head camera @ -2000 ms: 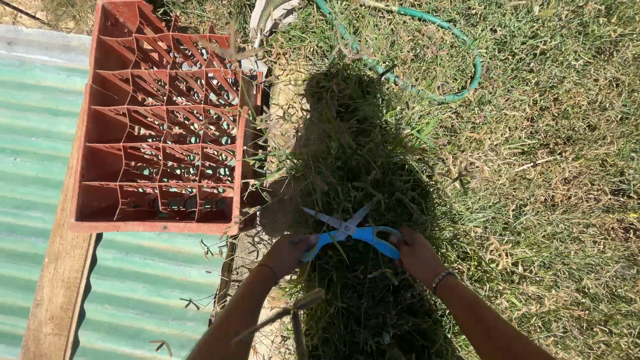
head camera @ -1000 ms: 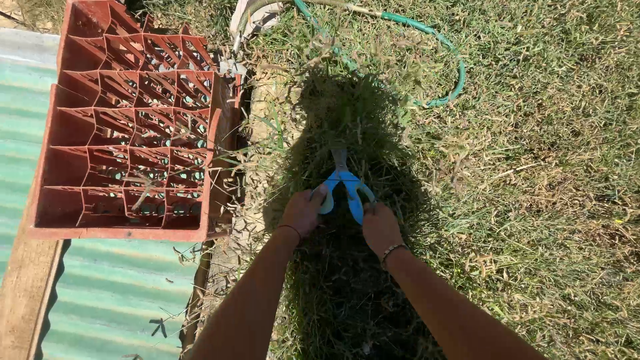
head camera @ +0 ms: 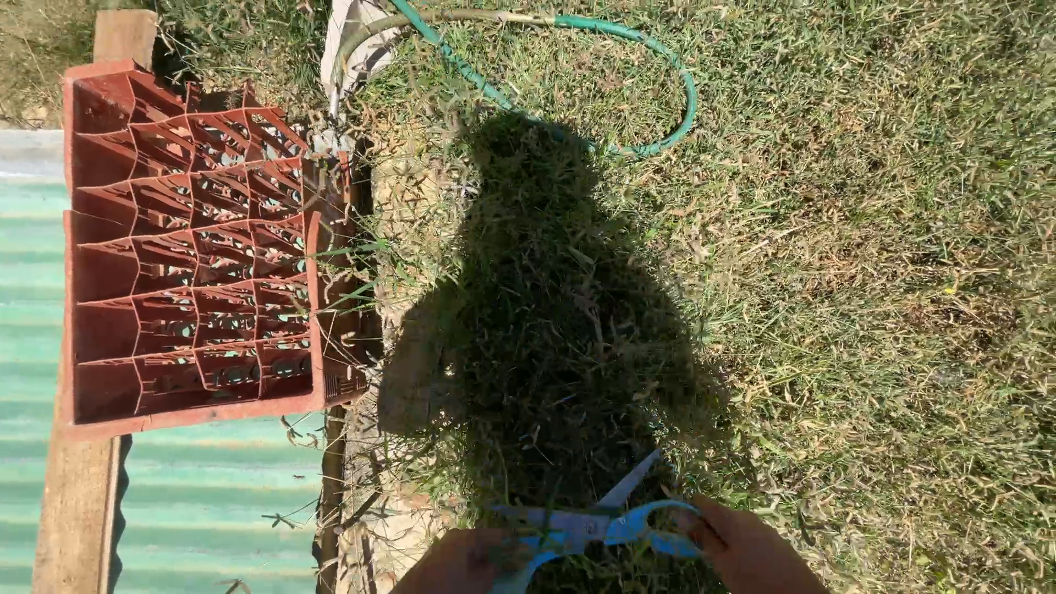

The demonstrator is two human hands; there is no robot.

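Note:
A pair of scissors with light blue handles [head camera: 629,528] is spread wide at the bottom centre, one blade pointing up and right, the other to the left. My left hand [head camera: 466,561], dark and partly cut off by the lower edge, grips one handle. Around the other handle loop my right hand [head camera: 730,540] is closed at its right end. Shaded grass [head camera: 561,396] lies under and beyond the blades, inside a person's dark shadow.
A red plastic crate with dividers [head camera: 194,408] rests at the left on a wooden plank [head camera: 76,503] and green corrugated sheeting [head camera: 223,487]. A green hose [head camera: 691,99] curves over the grass at the top. A narrow concrete edge [head camera: 404,528] runs beside the sheeting.
The scissors, closed or nearly so a second ago, are spread wide now. Both hands have moved lower in the view, nearer its bottom edge, and farther apart.

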